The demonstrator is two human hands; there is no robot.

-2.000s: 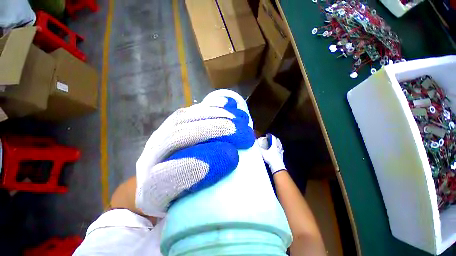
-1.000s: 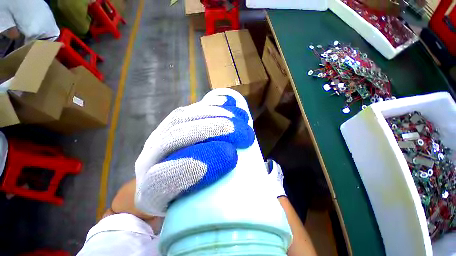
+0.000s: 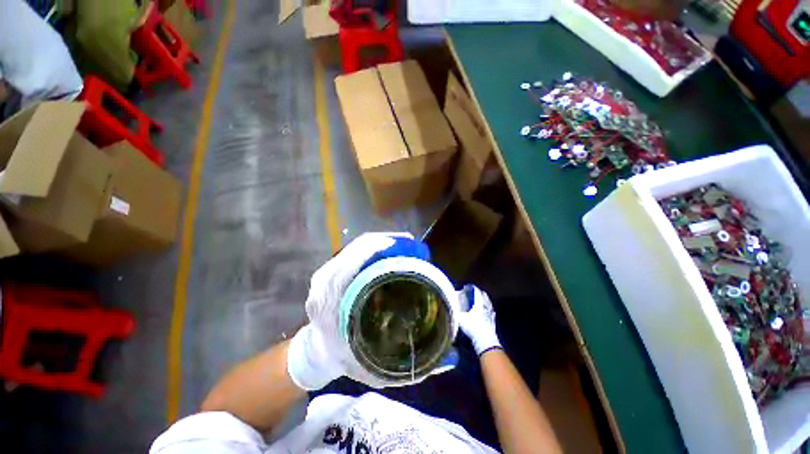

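My left hand (image 3: 330,301), in a white knit glove with blue coating, is wrapped around a pale mint-green bottle (image 3: 353,321). The bottle is uncapped, and its round mouth faces the camera with dark liquid inside. My right hand (image 3: 476,317), in the same kind of glove, is to the right of the bottle and lower down. Its fingers are curled and partly hidden behind the bottle, so I cannot tell whether it holds anything.
The green bench (image 3: 551,232) on the right bears a white foam box (image 3: 662,293) full of wired boards and a loose heap of boards (image 3: 604,124). A closed carton (image 3: 395,129) stands on the floor ahead. Red stools (image 3: 62,332) and open cartons (image 3: 133,199) are on the left.
The bottle has come down from near the camera, from tilted up to its mouth facing me. My left hand has lowered with it. More of my right hand now shows.
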